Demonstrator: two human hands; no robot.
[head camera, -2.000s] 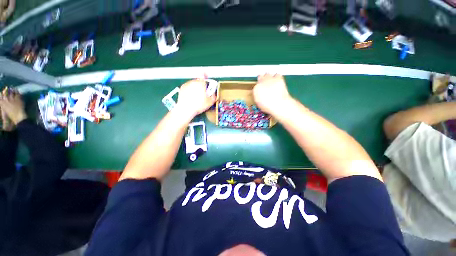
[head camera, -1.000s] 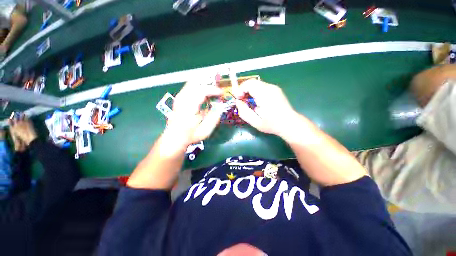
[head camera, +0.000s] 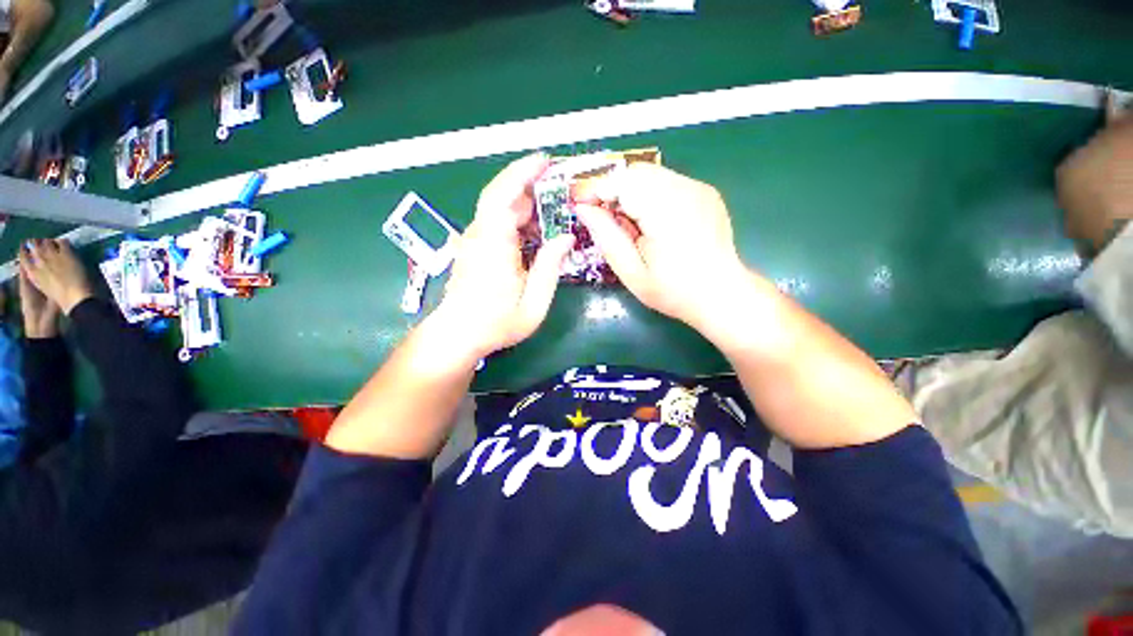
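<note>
My left hand (head camera: 503, 267) holds a white housing with a green circuit board (head camera: 554, 209) above the parts box. My right hand (head camera: 665, 236) is at the housing's right side, fingertips against it; whether a small part is between them is too blurred to tell. The cardboard parts box (head camera: 642, 157) is mostly hidden under both hands; small red and blue-grey wired components (head camera: 590, 263) show between them. A white housing (head camera: 423, 232) lies on the bench left of my left hand, with another white piece just below it.
A heap of white housings with blue cylinders (head camera: 199, 267) lies at the left, near a neighbour's hands (head camera: 52, 280). A white rail (head camera: 410, 155) separates the bench from the green belt, where more units (head camera: 313, 87) lie. Another person's arm (head camera: 1093, 186) is at the right edge.
My hands left the box's sides and came together over it, now with a housing held up, its green board showing. The view has shifted, and belt units appear further left.
</note>
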